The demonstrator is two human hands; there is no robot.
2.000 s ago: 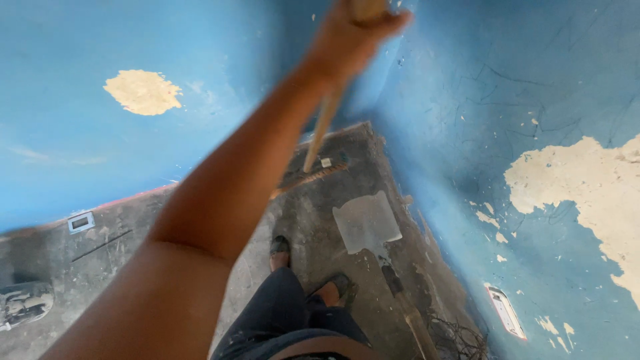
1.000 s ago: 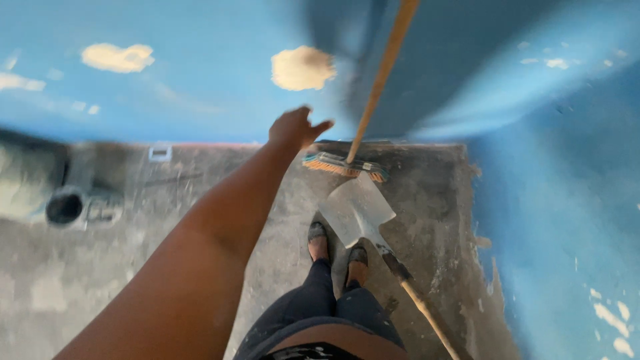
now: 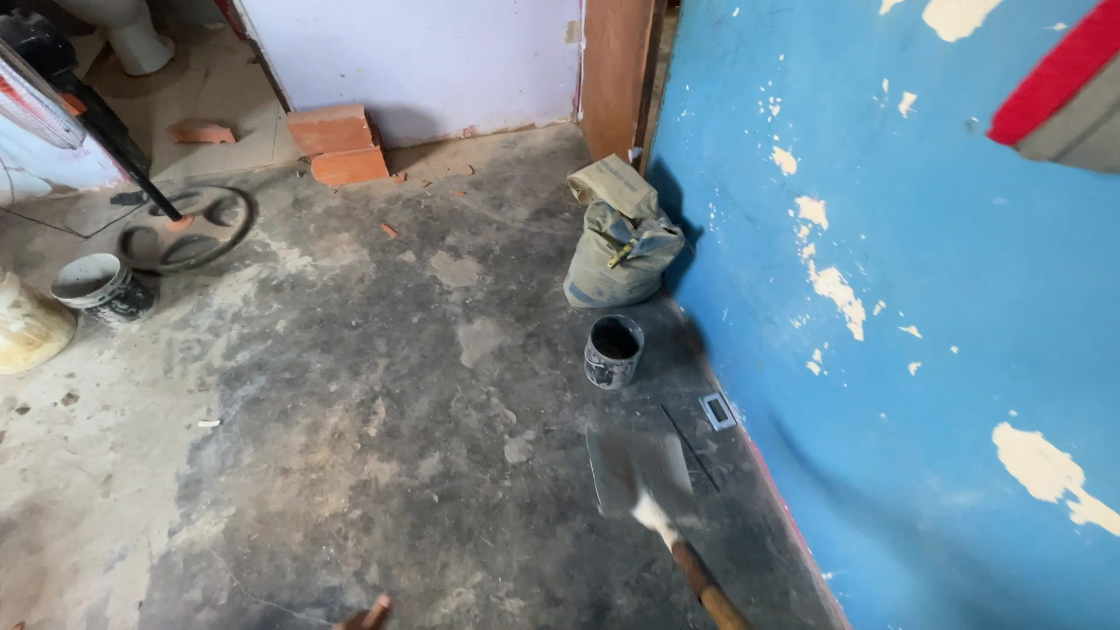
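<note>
At the lower edge of the head view, only some fingers of my left hand (image 3: 366, 615) show, low over the floor; whether it holds anything is hidden. My right hand is out of the picture. A square-bladed shovel (image 3: 640, 472) lies with its metal blade at the floor, and its wooden handle runs out past the bottom edge, so its upper end cannot be seen. Just beyond the blade stand a small paint-stained bucket (image 3: 610, 372) and a tied, dusty sack (image 3: 612, 271). A thin dark rod (image 3: 689, 448) is beside the blade.
A blue wall (image 3: 875, 367) with peeled patches borders the right side, a small rectangular frame (image 3: 718, 411) at its foot. Broken clay blocks (image 3: 339, 149) lie by the pale wall. On the left are a pedestal fan's round base (image 3: 188, 229), another bucket (image 3: 92, 284) and a stained container (image 3: 28, 328).
My left hand let go of the wooden broom handle and has since dropped low. The view has swung to another part of the room, with the shovel still in sight and the broom out of view.
</note>
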